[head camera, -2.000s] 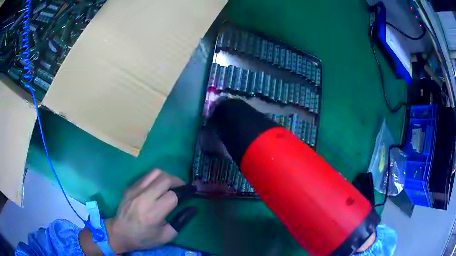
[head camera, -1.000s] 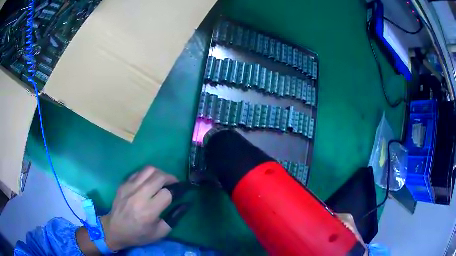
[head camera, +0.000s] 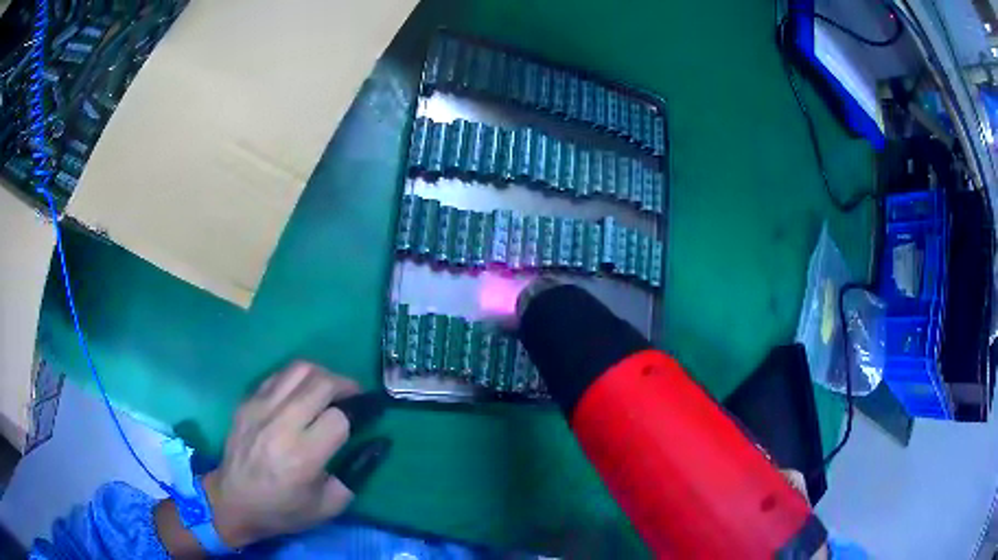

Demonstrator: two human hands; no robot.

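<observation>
The silvery metal tray (head camera: 438, 282) holds four rows of narrow green circuit-board modules (head camera: 471, 148). The red heat gun (head camera: 684, 459) points its black nozzle at the space between the lowest two rows, where a pink glow shows. My right hand (head camera: 797, 481) is mostly hidden behind the gun, only a bit of it showing, and holds the gun. My left hand (head camera: 287, 454), with black covers on thumb and finger, rests near the tray's lower left corner. Thumb and finger are apart and the hand is empty. The gun hides part of the lowest row.
An open cardboard box (head camera: 235, 142) with loose modules (head camera: 93, 66) is at upper left. A coiled blue cord runs to my left wrist strap (head camera: 195, 509). At right are a clear plastic bag (head camera: 843, 328), a blue crate (head camera: 915, 295), a black tray (head camera: 782, 410) and a black cord.
The heat gun's nozzle has moved from the tray's left side rightward along the gap above the lowest row. The whole view has shifted, with the tray now further left. My left hand keeps its pose.
</observation>
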